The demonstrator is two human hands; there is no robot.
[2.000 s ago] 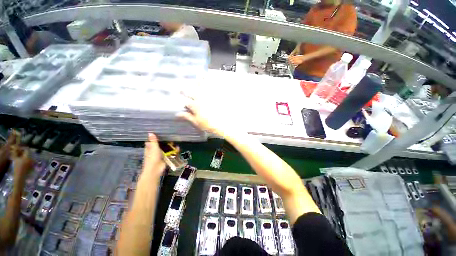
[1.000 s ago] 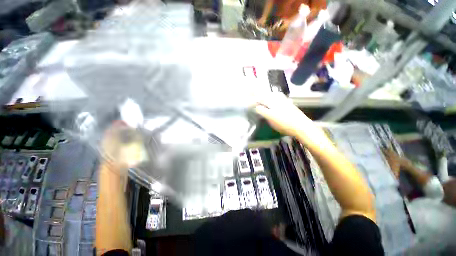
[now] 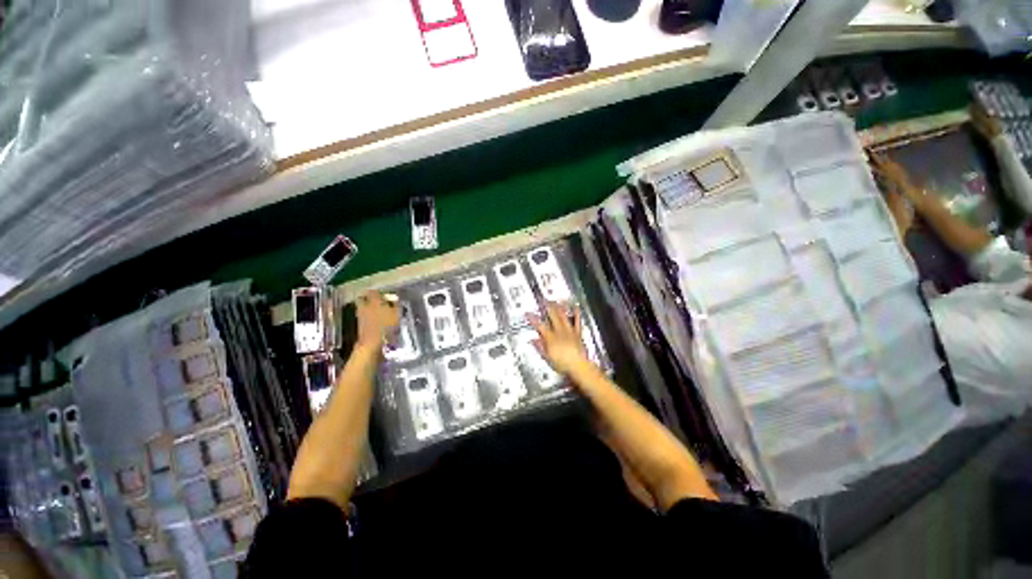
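A clear blister tray [image 3: 487, 421] lies on the dark bench in front of my body. White phones in tray [image 3: 476, 305] show in two rows of pockets, each with a dark window at its top. My left hand [image 3: 377, 318] is at the tray's upper left, over its edge; something small and yellowish shows at its fingertips, and I cannot tell whether it is held. My right hand [image 3: 560, 338] rests with spread fingers on the right part of the tray and partly hides phones there. Loose phone units [image 3: 307, 318] lie left of the tray.
A green belt [image 3: 498, 193] runs behind the tray with a phone unit [image 3: 423, 222] on it. Foam-lined parts trays [image 3: 792, 328] are stacked at right, others at left. Clear trays stand upper left. A red frame and black smartphone [image 3: 548, 36] lie on the white shelf. A person's arms show at right.
The view has turned down to the bench. The blurred clear tray between my hands now lies flat in front of me, and both hands have come down onto it.
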